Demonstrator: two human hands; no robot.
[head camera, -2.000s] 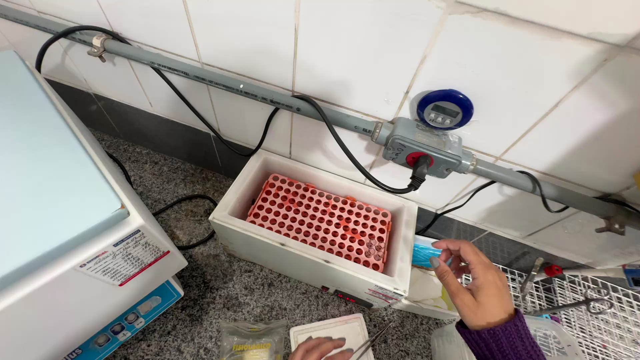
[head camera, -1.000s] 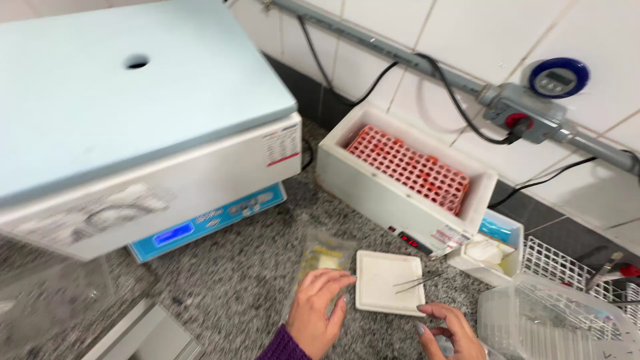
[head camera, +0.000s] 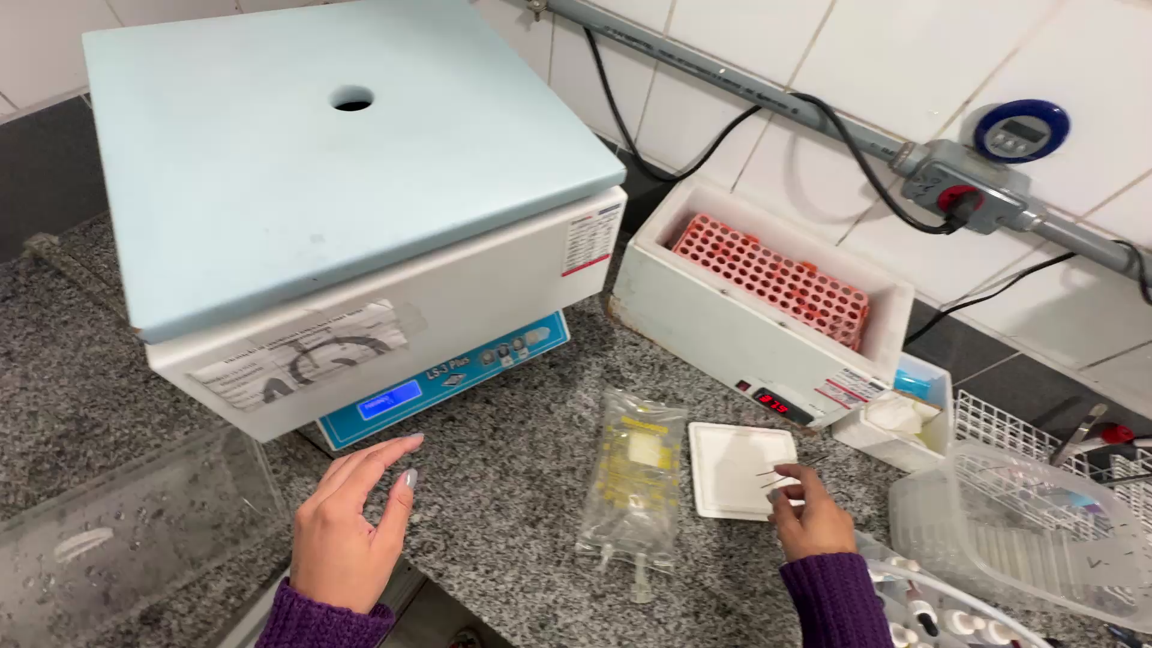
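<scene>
My left hand (head camera: 353, 531) hovers in front of the benchtop centrifuge (head camera: 360, 216), fingers apart, holding nothing. At the right, my right hand (head camera: 812, 515) has its fingertips on thin metal tweezers (head camera: 776, 475) at the right side of a square white tray (head camera: 733, 441). Left of the tray lies a clear plastic bag with yellow print (head camera: 641, 477), flat on the granite. Behind them stands a white dry bath or water bath (head camera: 720, 324) with a red display, holding a pink tube rack (head camera: 774, 279).
A white box with a blue packet and tissue (head camera: 900, 418), a clear plastic tub (head camera: 1017, 531) and a white wire rack (head camera: 999, 432) stand at the right. Small bottles (head camera: 963, 621) fill the lower right. A clear plastic cover (head camera: 135, 540) lies lower left. A cable (head camera: 688, 175) hangs along the wall.
My right hand, two seconds ago at the blue packet by the bath, is now at the tray with the tweezers. My left hand has moved left, away from the bag. The view has swung left.
</scene>
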